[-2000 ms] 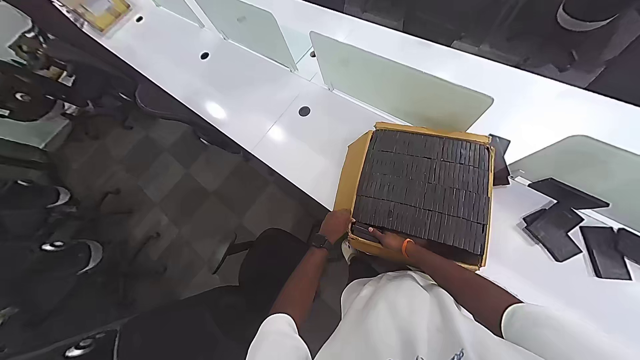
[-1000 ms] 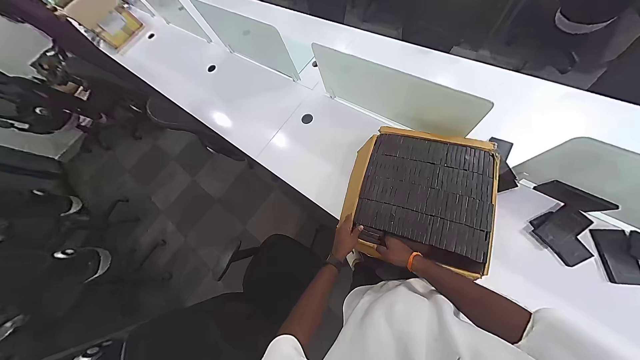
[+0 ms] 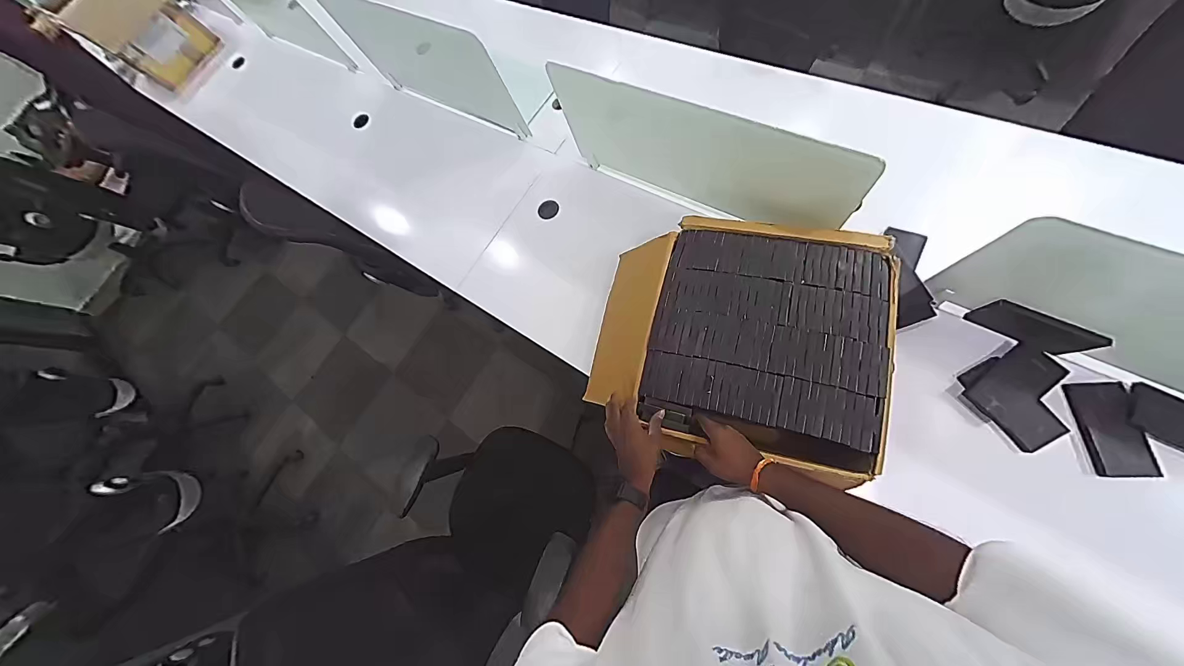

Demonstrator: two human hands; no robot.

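Note:
An open cardboard box [image 3: 618, 324] sits on the white desk, packed with rows of thin black cases [image 3: 768, 314] standing on edge. My left hand [image 3: 635, 442], with a dark watch on its wrist, is at the box's near left corner, thumb raised by a small dark case [image 3: 670, 413] lying in the front gap. Beside it my right hand [image 3: 729, 450], with an orange band, reaches over the near wall, its fingertips at that case's right end. The fingertips of both hands are partly hidden, so a grip cannot be told.
Several loose black cases [image 3: 1017, 393] lie on the desk [image 3: 943, 444] right of the box. Frosted partitions [image 3: 721, 148] stand behind it. Another cardboard box [image 3: 176, 46] is at the far left end. A black office chair [image 3: 523, 486] stands close on my left.
My left hand has shifted slightly along the box's near left corner. My right hand stays at the front edge.

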